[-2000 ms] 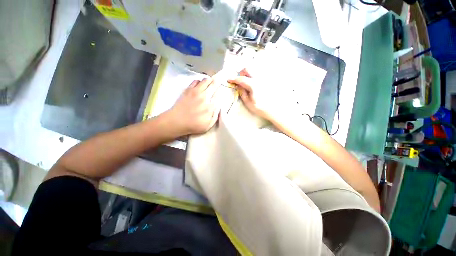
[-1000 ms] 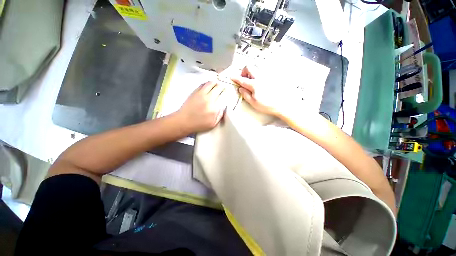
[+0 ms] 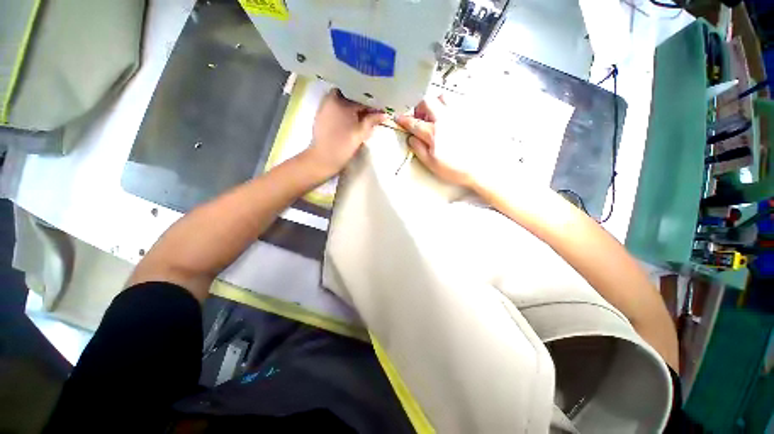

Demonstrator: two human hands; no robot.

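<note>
A large beige bag body (image 3: pixel 441 288) runs from the machine down to the lower right, where its round opening shows the grey inside. Yellow edging (image 3: pixel 401 390) shows along its lower left side. My left hand (image 3: pixel 341 134) holds the bag's upper end close below the white sewing machine head (image 3: pixel 373 47). My right hand (image 3: pixel 429 144) pinches the same end from the right with bent fingers. A short dark line shows on the beige material between my hands. The needle area is partly hidden by the machine head and washed out by bright light.
Dark grey plates (image 3: pixel 216 119) lie left and right of a bright white sheet (image 3: pixel 518 140). Another beige piece (image 3: pixel 76 63) lies at the upper left. A thin black cable (image 3: pixel 614 144) runs at the right, before a green tray (image 3: pixel 675 153) with tools.
My left hand has moved up and now bends in close under the machine head, its fingers near my right hand's. The view has shifted, so the machine sits further right and higher.
</note>
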